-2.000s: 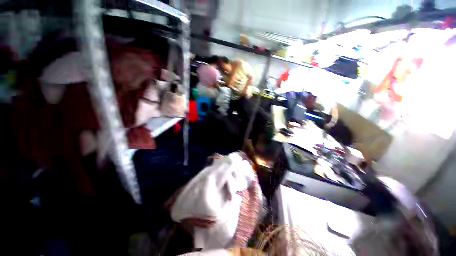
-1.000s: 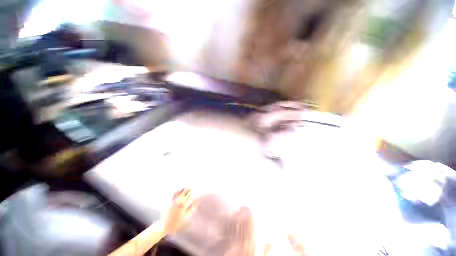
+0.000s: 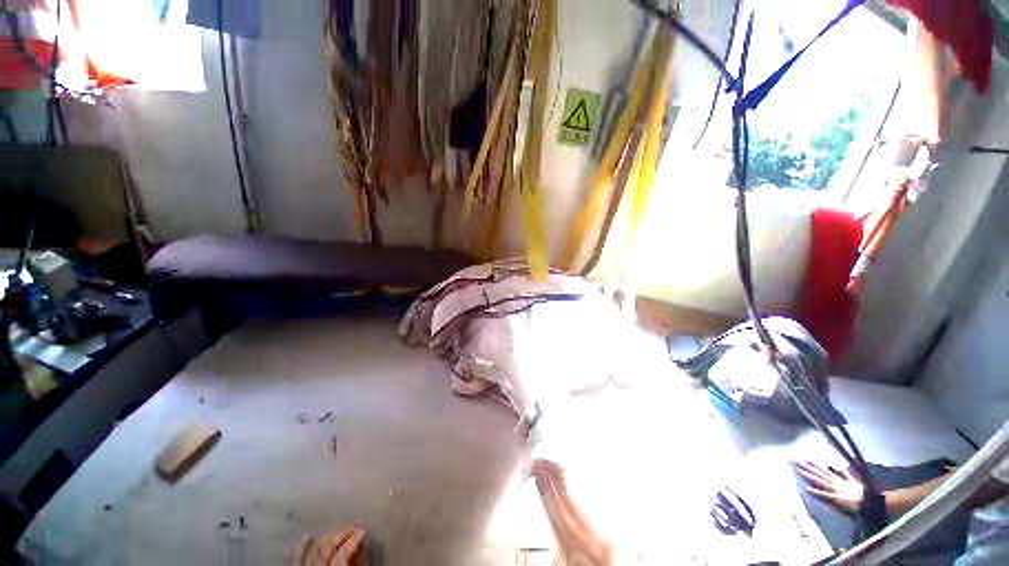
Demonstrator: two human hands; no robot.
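Note:
Pale garment cloth (image 3: 503, 307) with dark reddish edges lies crumpled at the back middle of the pressing table (image 3: 365, 387); glare hides much of it. My left hand (image 3: 332, 546) is cut off by the bottom edge; only fingers show, and whether they hold anything is unclear. A long reddish-brown shape (image 3: 570, 517) lies at the glare's edge, right of my left hand. It may be my right hand or cloth trim; I cannot tell. A small tan block (image 3: 188, 450) lies on the table's left side. No iron can be made out.
Another person's hand (image 3: 832, 484) rests on dark cloth at right. A grey cloth bundle (image 3: 763, 363) lies at back right. Dark cords (image 3: 744, 221) hang down; a pale hose (image 3: 940, 511) crosses lower right. A dark cushion (image 3: 299, 261) lies behind the table, a cluttered bench (image 3: 77, 359) at left.
The view has swung from the racks and workers to the pressing table and strip-hung wall. My left hand now shows lower, at the bottom edge. The picture is sharper.

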